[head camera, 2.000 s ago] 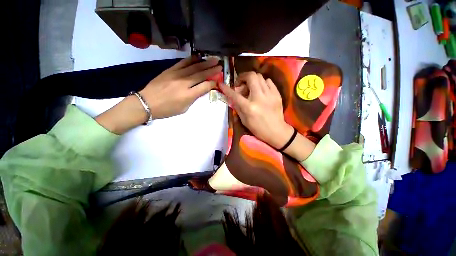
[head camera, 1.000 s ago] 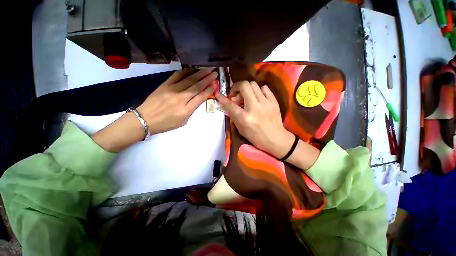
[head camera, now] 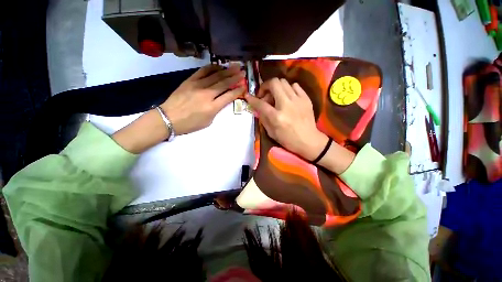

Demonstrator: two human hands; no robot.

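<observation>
A bag body [head camera: 297,171] with a brown, orange, pink and cream swirl print lies under and around my right hand, with a yellow round sticker [head camera: 345,90] on it. A black webbing strap [head camera: 129,93] runs from the left to beneath my left hand. My left hand [head camera: 199,100] lies flat with its fingers on the strap end and a small red-orange tab [head camera: 240,83] below the machine head. My right hand [head camera: 286,113] has its fingers bent, thumb and fingertips at the tab and the bag's left edge. The needle is hidden.
The sewing machine head [head camera: 253,27] hangs just above my fingertips, with a red knob [head camera: 151,48] at its left. A white side table [head camera: 415,82] at the right bears a green-handled tool [head camera: 432,114] and a dark red tool [head camera: 432,137]. Another printed bag [head camera: 482,118] lies farther right.
The view has shifted slightly. Both hands stay at the tab and strap end in nearly the same pose, and the bag lies as before.
</observation>
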